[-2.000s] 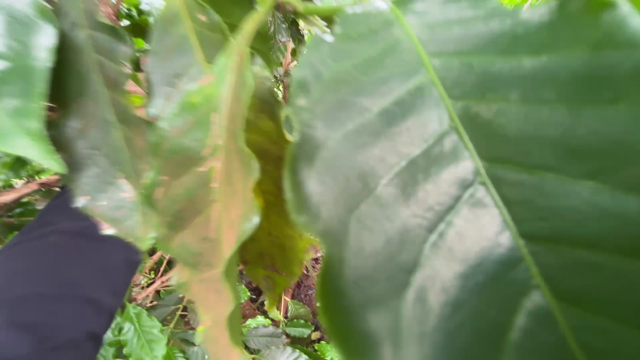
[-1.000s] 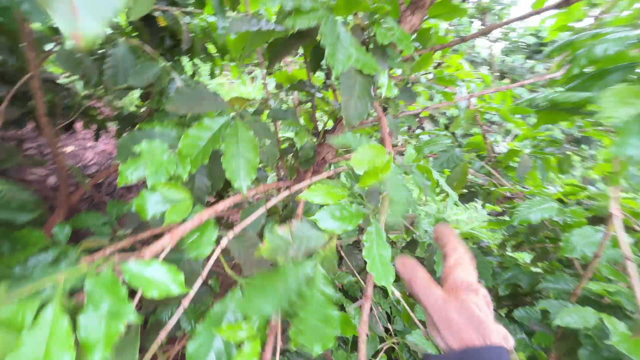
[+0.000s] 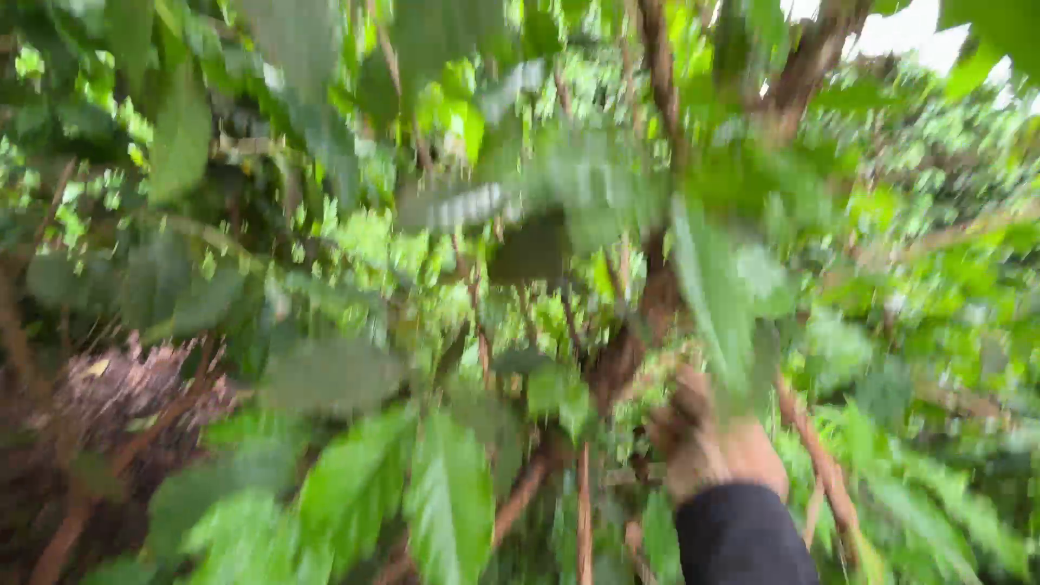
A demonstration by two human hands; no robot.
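My right hand [image 3: 715, 447], in a dark sleeve [image 3: 743, 536], reaches up at the lower right among the foliage. Its fingers are bent beside a brown tree trunk [image 3: 626, 357], and a long green leaf [image 3: 715, 301] partly covers the hand. Blur and leaves hide whether the fingers hold a twig. Below and left of the hand hang broad green leaves [image 3: 451, 496]. My left hand is out of view.
A thick branch [image 3: 816, 65] rises at the upper right, and a thinner stem [image 3: 821, 463] slants down right of the hand. Large blurred leaves hang across the top. Reddish-brown ground litter [image 3: 138, 398] lies at the left.
One second ago my right hand had its fingers spread in front of the leaves; now they are bent near the trunk. The view has shifted a lot.
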